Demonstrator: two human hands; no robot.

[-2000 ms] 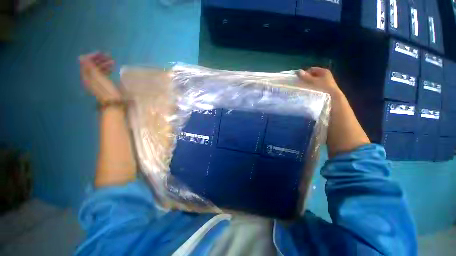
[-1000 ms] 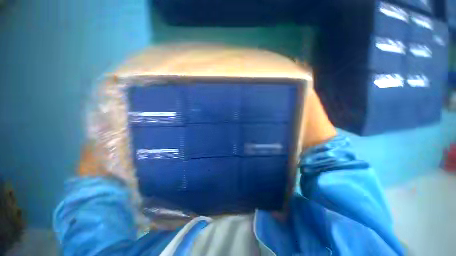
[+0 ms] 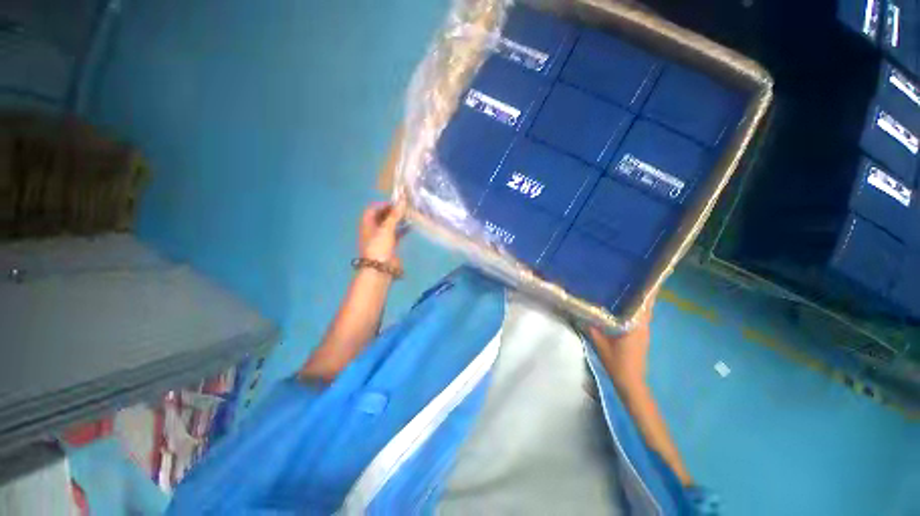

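An open brown shipping carton is full of dark blue product boxes, several with white print on top. It is held tilted in front of my body. Clear crinkled film hangs over its left side. My left hand, with a beaded bracelet at the wrist, is at the carton's lower left corner and grips the edge or film there. My right hand is at the lower right corner, its fingers partly hidden by the carton.
Dark blue boxes with white labels are stacked at the right. A grey surface is at the left, with a brown stack behind it and red and white items below. The blue floor has a yellow line.
The carton has moved up and right and turned clockwise. The film that partly covered the boxes is now at the left side. My hands are now at the carton's lower corners. The view has swung left.
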